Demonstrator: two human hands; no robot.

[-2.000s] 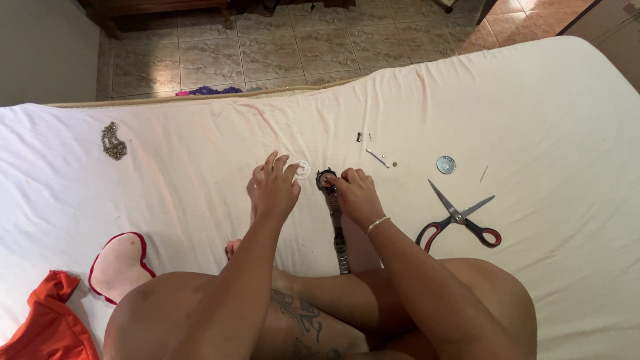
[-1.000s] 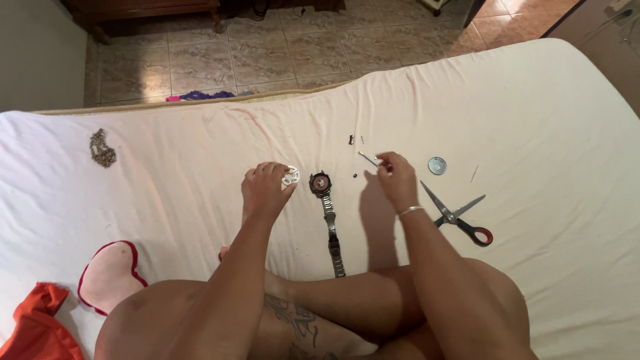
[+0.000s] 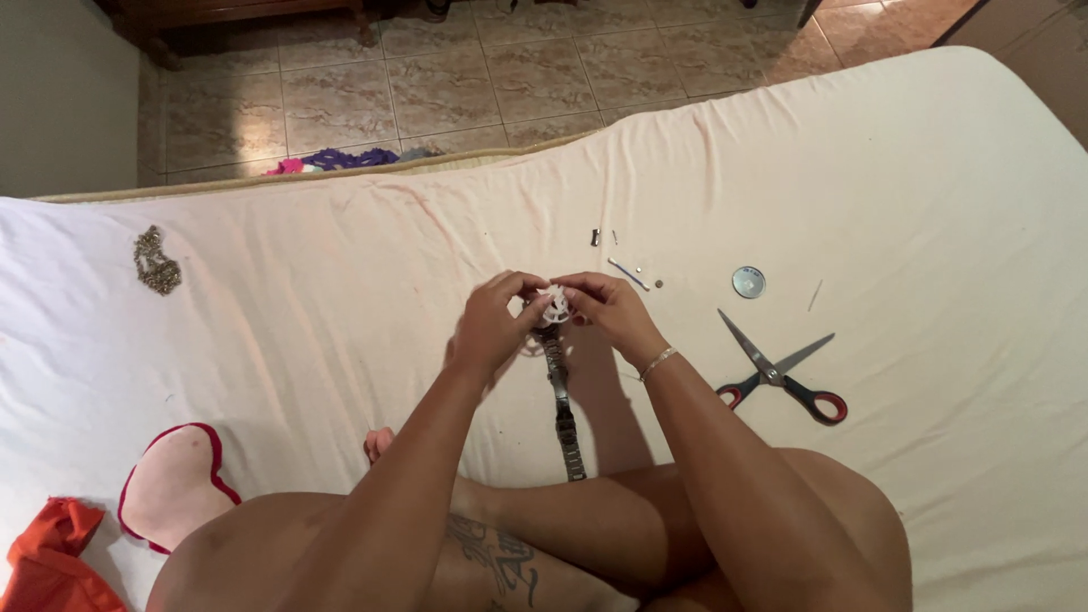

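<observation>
My left hand (image 3: 503, 319) and my right hand (image 3: 610, 310) both grip a white plastic ring with inner spokes (image 3: 557, 304), one at each side. They hold it over the head of a wristwatch, which is mostly hidden. The watch's dark metal bracelet (image 3: 563, 404) runs down the sheet toward my crossed legs. Past my right hand lie a cotton swab (image 3: 628, 274), a small round battery-like disc (image 3: 659, 284), a tiny pale piece (image 3: 638, 269), a small dark link-like part (image 3: 595, 237) and a thin pin (image 3: 615, 237).
On the white-sheeted mattress (image 3: 340, 340) lie open scissors (image 3: 772, 372), a round metal disc (image 3: 749, 282) and a thin needle-like piece (image 3: 815, 295) to the right. A chain (image 3: 156, 261), a heart-shaped cushion (image 3: 178, 484) and orange cloth (image 3: 58, 557) are on the left.
My right hand has let go of the cotton swab, now lying on the sheet, and has moved left to the white ring. My left hand has brought the ring over the watch head.
</observation>
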